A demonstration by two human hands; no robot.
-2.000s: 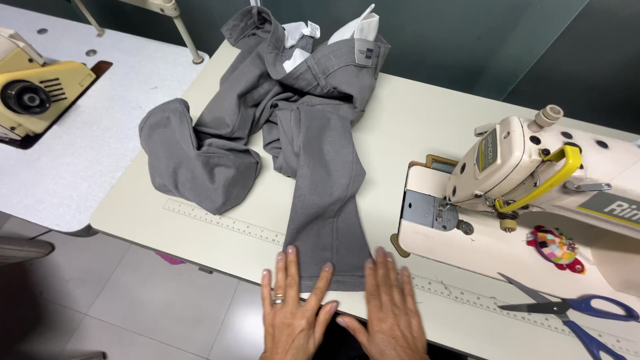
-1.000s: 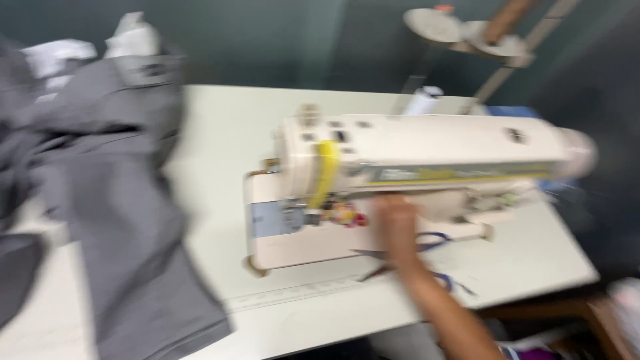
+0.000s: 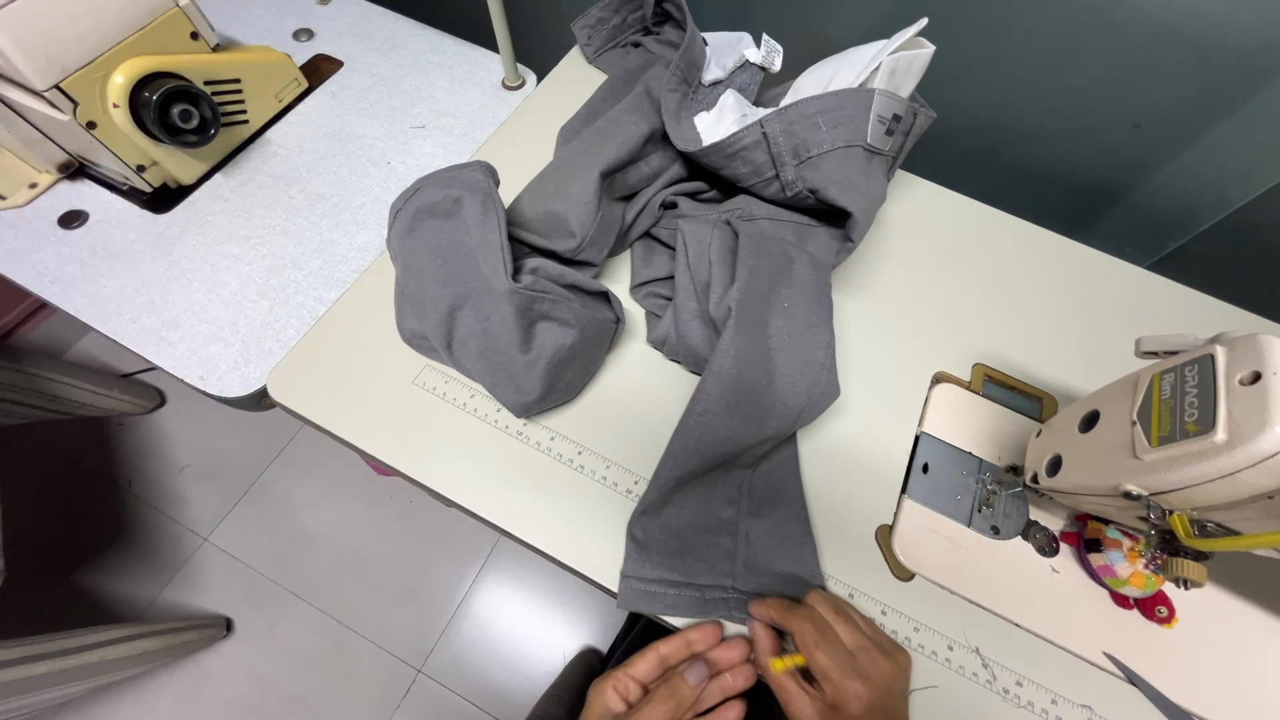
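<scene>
Grey trousers (image 3: 740,400) lie crumpled on the table, one leg stretched toward me with its stitched hem at the front edge. My right hand (image 3: 835,650) is at the right end of that hem, its fingers closed on a small yellow tool (image 3: 787,662) whose kind I cannot tell. Just left of it, my left hand (image 3: 675,680) is palm up with fingers curled, below the hem; whether it holds anything is hidden. White pocket cloth (image 3: 860,62) sticks out of the waistband at the back.
An industrial sewing machine (image 3: 1150,430) stands at the right, with a colourful turtle-shaped pincushion (image 3: 1118,562) on its bed. A scissor blade (image 3: 1145,685) points in at the lower right. A printed ruler (image 3: 540,435) runs along the table's front. Another machine (image 3: 180,110) is upper left.
My right hand, at the sewing machine one second ago, is back at the trouser hem with a yellow tool. The hands no longer lie flat as two seconds ago. The view has swung right and back.
</scene>
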